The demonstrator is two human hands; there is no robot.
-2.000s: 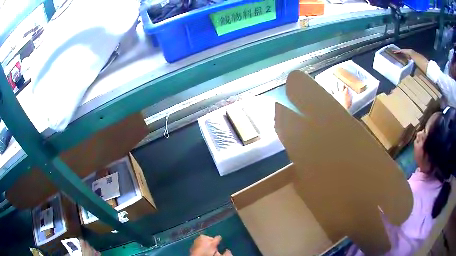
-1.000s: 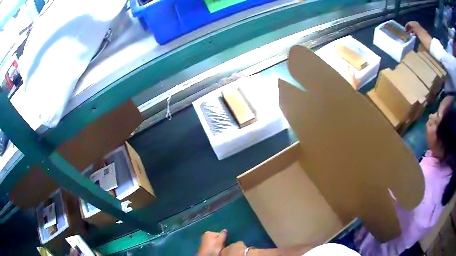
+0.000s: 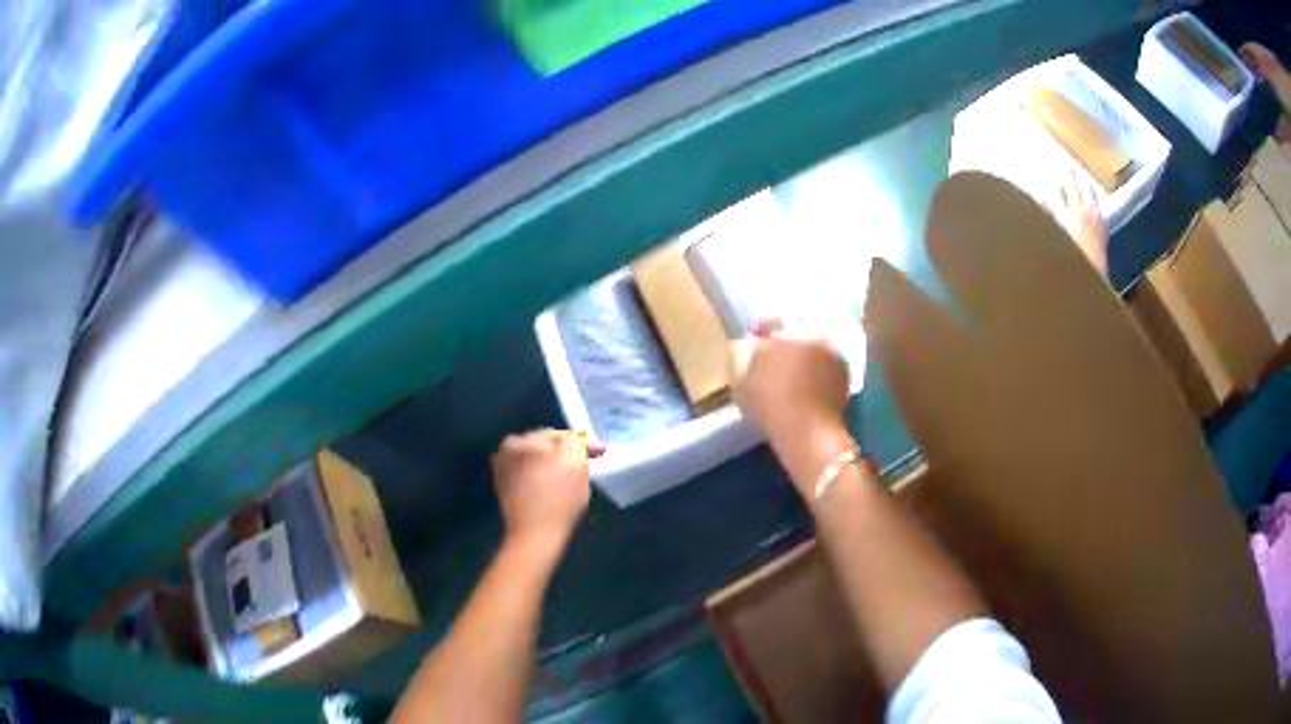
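A white foam tray (image 3: 680,460) lies on the dark green belt, with a grey-blue shiny bagged product (image 3: 623,361) and a narrow brown box (image 3: 684,323) across its middle. My left hand (image 3: 544,484) is curled at the tray's near left corner, fingertips at the rim. My right hand (image 3: 796,382), with a bracelet on the wrist, is curled over the tray's near right part, beside the brown box's end. Blur hides whether either hand grips the rim. An open brown carton (image 3: 793,622) stands at the near edge, its tall lid (image 3: 1076,467) up; my right forearm partly covers it.
A packed carton (image 3: 371,552) with a white card on top stands at lower left. More foam trays (image 3: 1150,191) are at upper right, another person's hand (image 3: 1082,219) at one. Folded brown cartons (image 3: 1203,304) stand right. A blue bin (image 3: 354,156) and green frame rail cross above.
Both my hands have moved up and forward from the near edge to the foam tray. The view has shifted closer to the belt. The tray remains on the belt.
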